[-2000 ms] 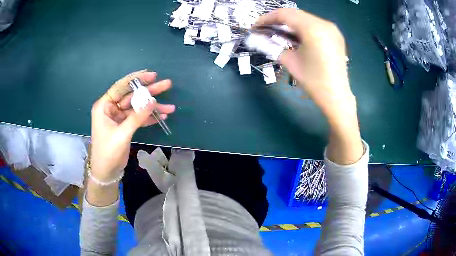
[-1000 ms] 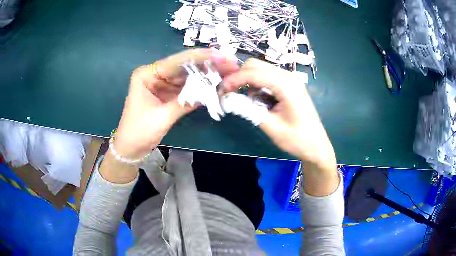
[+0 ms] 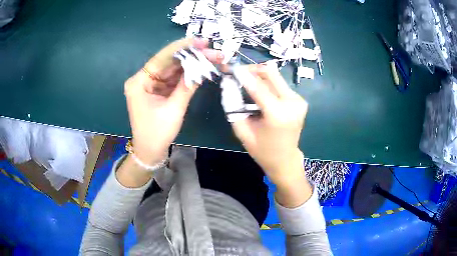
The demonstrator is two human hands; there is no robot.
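My left hand [image 3: 160, 95] holds a small fan of white-tabbed rods [image 3: 196, 67] between thumb and fingers. My right hand [image 3: 273, 112] is just to its right, shut on a hand tool with a dark narrow part [image 3: 246, 111]; a thick white sleeve [image 3: 231, 95] is on one of its digits. The fingertips of both hands nearly meet, and this spot is blurred, so contact cannot be told. A tangled pile of thin metal rods with white tabs [image 3: 250, 22] lies on the dark green bench beyond the hands.
Blue-handled snips [image 3: 399, 70] lie at the right, beside shiny clear bags of parts [image 3: 441, 122]. Below the bench edge [image 3: 351, 161] are a crate of silver rods [image 3: 325, 177], a round black base [image 3: 372, 192] at right, and white bags [image 3: 65, 155] with cardboard at left.
My right hand has come from the pile to my left hand, which moved up and right. My left hand now holds several tabbed rods fanned out; over the last second both hands shifted slightly.
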